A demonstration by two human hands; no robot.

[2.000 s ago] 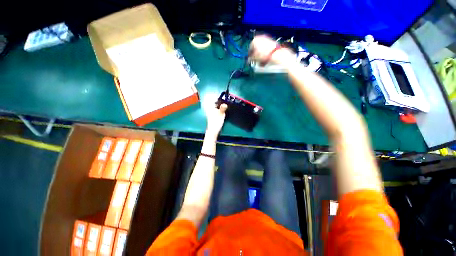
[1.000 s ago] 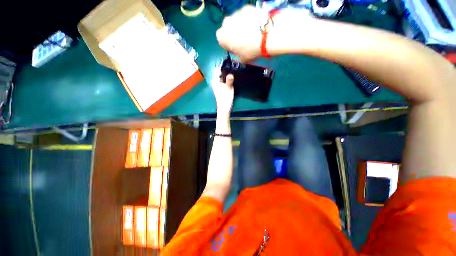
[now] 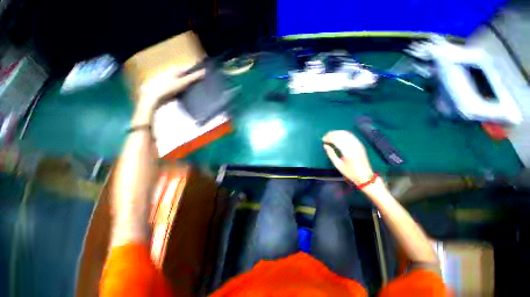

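Note:
My left hand (image 3: pixel 165 87) is over the open retail box at the bench's left and holds the dark flat set-top box (image 3: pixel 204 96) by its edge, above the box's white inside. Both are blurred. The retail box (image 3: pixel 200 138) has an orange front side and a raised brown lid. My right hand (image 3: pixel 347 152) is above the bench near its front edge, with fingers curled and nothing seen in it. A black remote control (image 3: pixel 380 142) lies on the bench to the right of my right hand.
A power strip (image 3: pixel 289 83) and cables lie at the bench's rear. A white device (image 3: pixel 479 84) is at the right. A master carton (image 3: pixel 200 214) with orange boxes stands below left. A blue screen (image 3: pixel 378 17) is behind.
My left hand has carried the set-top box left from mid-bench to over the retail box, and the cable at it is gone. My right hand has drawn back toward the bench's front edge.

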